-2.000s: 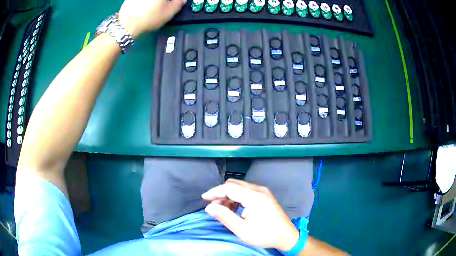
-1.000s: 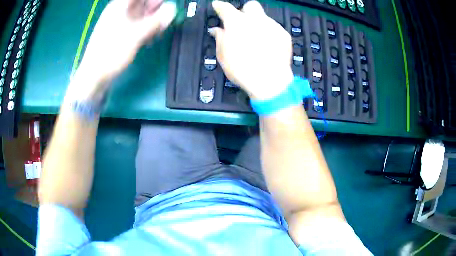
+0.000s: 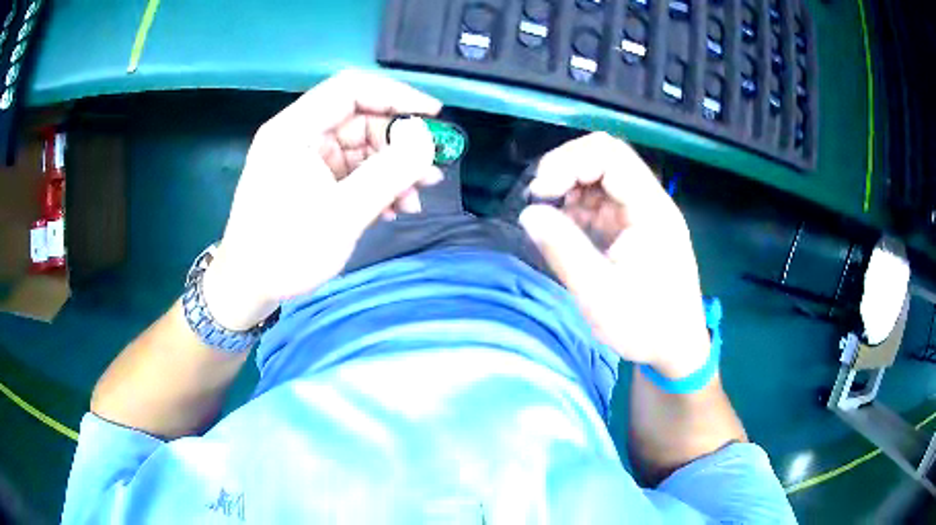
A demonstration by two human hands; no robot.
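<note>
My left hand [image 3: 334,174], with a metal watch on the wrist, holds a green circuit board module [image 3: 447,142] with a dark rim between thumb and fingers, above my lap. My right hand [image 3: 606,231], with a blue wrist strap, is a little to the right, apart from the left. It pinches a small dark piece [image 3: 546,200] between thumb and fingertips, probably a black plastic housing; its shape is mostly hidden. The black housing tray [image 3: 431,36] lies beyond my hands at the bench edge, holding several black housings with pale patches.
The bench edge [image 3: 205,85] runs just beyond my hands. A narrow module tray [image 3: 12,62] shows at the far left. An open cardboard box [image 3: 36,292] with red packs stands on the floor at left. Black metal frames and a pale object are at right.
Both hands have drawn back from the trays to above my lap, the left with a green module, the right with a dark piece. The view has tilted down, so the housing tray sits higher.
</note>
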